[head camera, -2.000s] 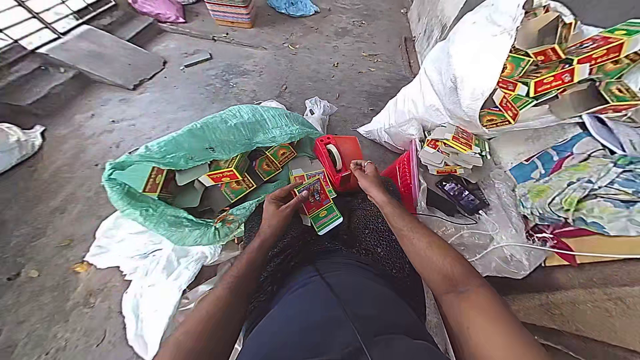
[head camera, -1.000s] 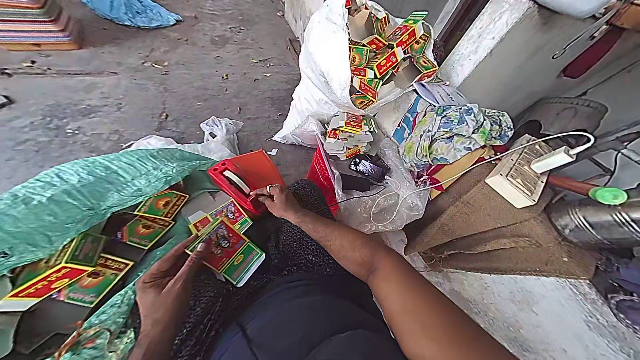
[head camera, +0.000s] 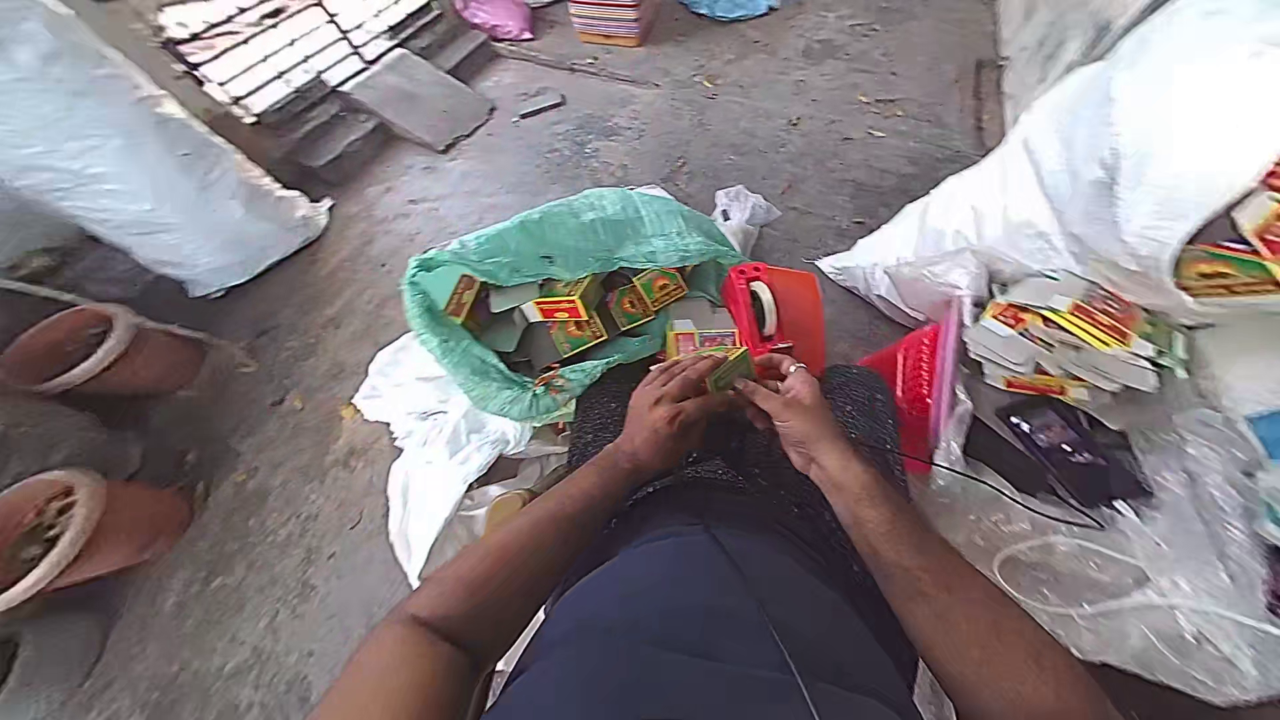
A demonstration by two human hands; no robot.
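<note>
My left hand (head camera: 672, 412) grips a small printed cardboard box (head camera: 730, 370) over my lap. At the box's right end, my right hand (head camera: 797, 408) touches it with bent fingers; whether it also holds tape is too small to tell. Just beyond both hands stands a red tape dispenser (head camera: 745, 300) with a pale roll of tape (head camera: 764, 308). Another printed carton (head camera: 700, 340) lies beside the dispenser. A green woven sack (head camera: 590, 235), left of the dispenser, lies with its mouth facing up and several printed boxes (head camera: 575, 335) in it.
At right, flat cartons (head camera: 1075, 335) lie by a white sack (head camera: 1080, 180). Nearer are a red plastic basket (head camera: 905, 385), a dark phone (head camera: 1065, 440) and clear plastic sheeting (head camera: 1180, 560) with a white cord. Clay pots (head camera: 75, 350) stand at far left; a stone slab (head camera: 420, 98) lies farther back.
The view has swung back left. My right hand has left the tape dispenser and come to the box in my left hand. The box is now tilted, with its end between both hands.
</note>
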